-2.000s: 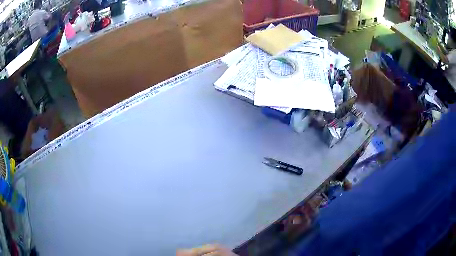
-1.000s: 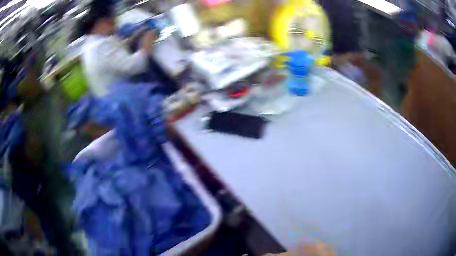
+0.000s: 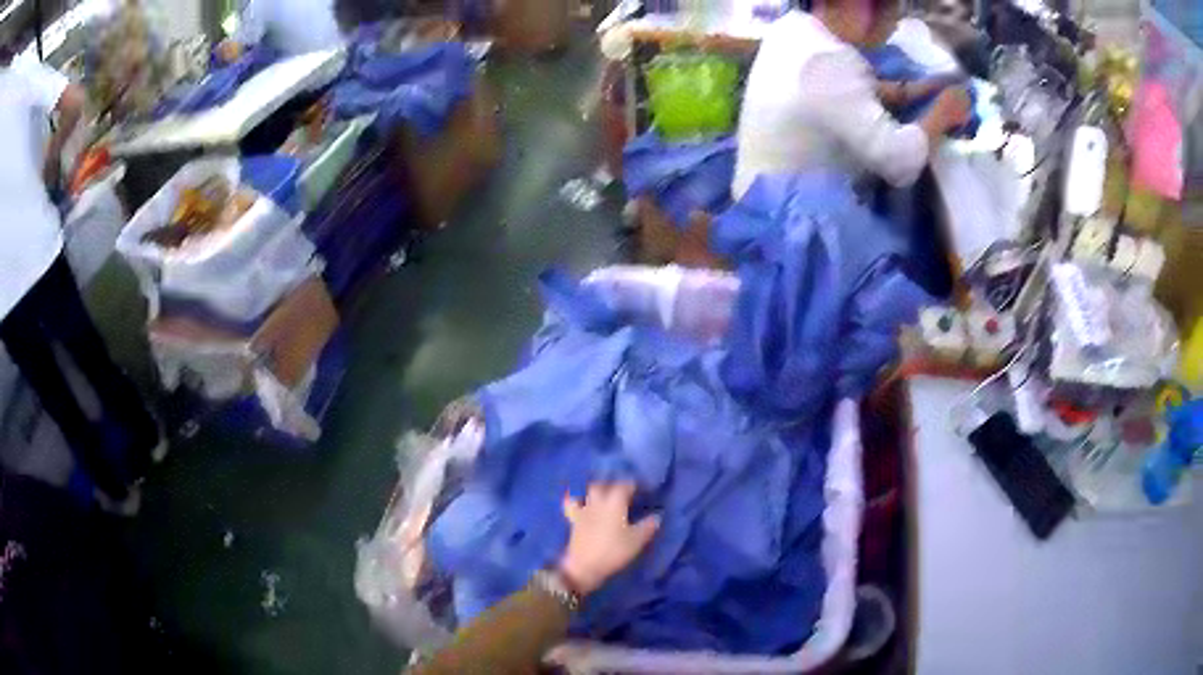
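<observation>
A heap of crumpled blue garments (image 3: 699, 462) fills a basket with a white padded rim (image 3: 842, 528) in front of me. Some cloth hangs over the far rim. My left hand (image 3: 607, 534) reaches in from the bottom, over the near left part of the heap, with fingers spread and no cloth clearly gripped. Its fingertips are blurred against the cloth, so firm contact is hard to tell. A brown sleeve and a wristband show behind it. My right hand cannot be made out; a small skin-toned patch at the bottom rim is unclear.
The white-grey table (image 3: 1029, 593) stands right of the basket, with a black smartphone (image 3: 1021, 475) and switch box (image 3: 967, 332). A seated person in white (image 3: 811, 106) is beyond. A white-lined bin (image 3: 218, 251) and a standing person (image 3: 33, 198) are left, across a dark floor.
The view has swung left from the table to the basket, which now sits in the middle. My left hand now shows over the garments. The snips and papers are out of view.
</observation>
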